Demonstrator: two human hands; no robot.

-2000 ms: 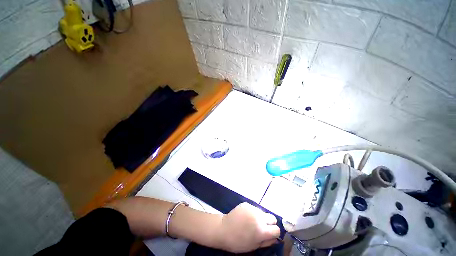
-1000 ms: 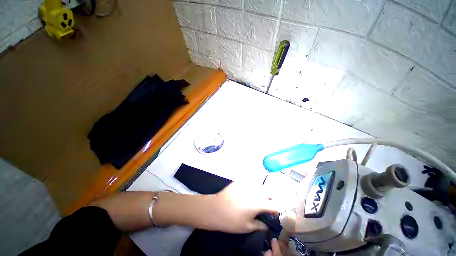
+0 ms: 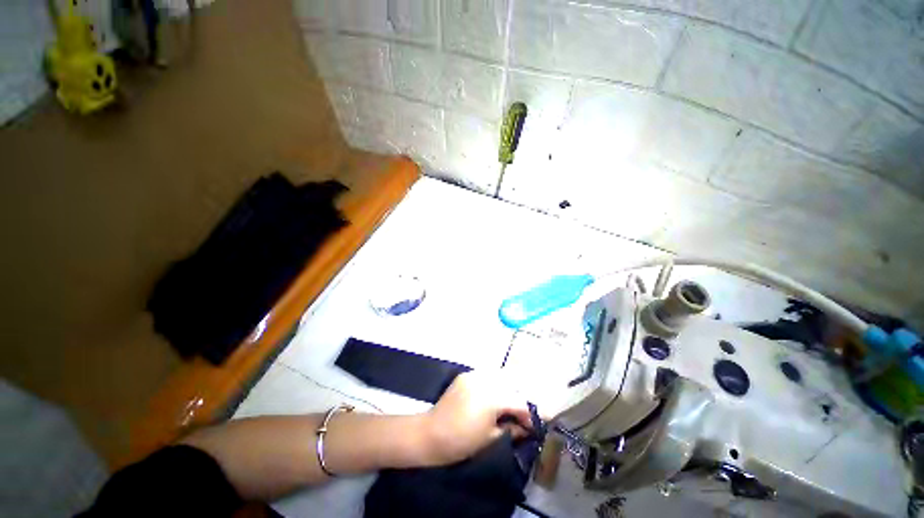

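Observation:
My left hand (image 3: 474, 417) is at the needle area of the white sewing machine (image 3: 709, 390), its fingers closed on the edge of a black garment panel (image 3: 446, 488). The panel hangs from the fingers toward the bottom edge of the picture. A flat black band piece (image 3: 397, 370) lies on the white table, its right end against my left hand. A gathered bit of dark cloth stands up at the fingertips beside the presser foot area. My right hand is not clearly visible; the machine head and cloth cover that spot.
A black stack of cut pieces (image 3: 248, 265) lies on the orange-edged ledge (image 3: 380, 207) at left. A small round dish (image 3: 397, 295) and a blue lamp (image 3: 545, 300) are on or above the table (image 3: 456, 228). A screwdriver (image 3: 512, 132) stands at the wall.
The view has shifted, showing more of the machine's right side. My right fingers, seen at the needle a second ago, no longer show. My left hand has stayed on the cloth.

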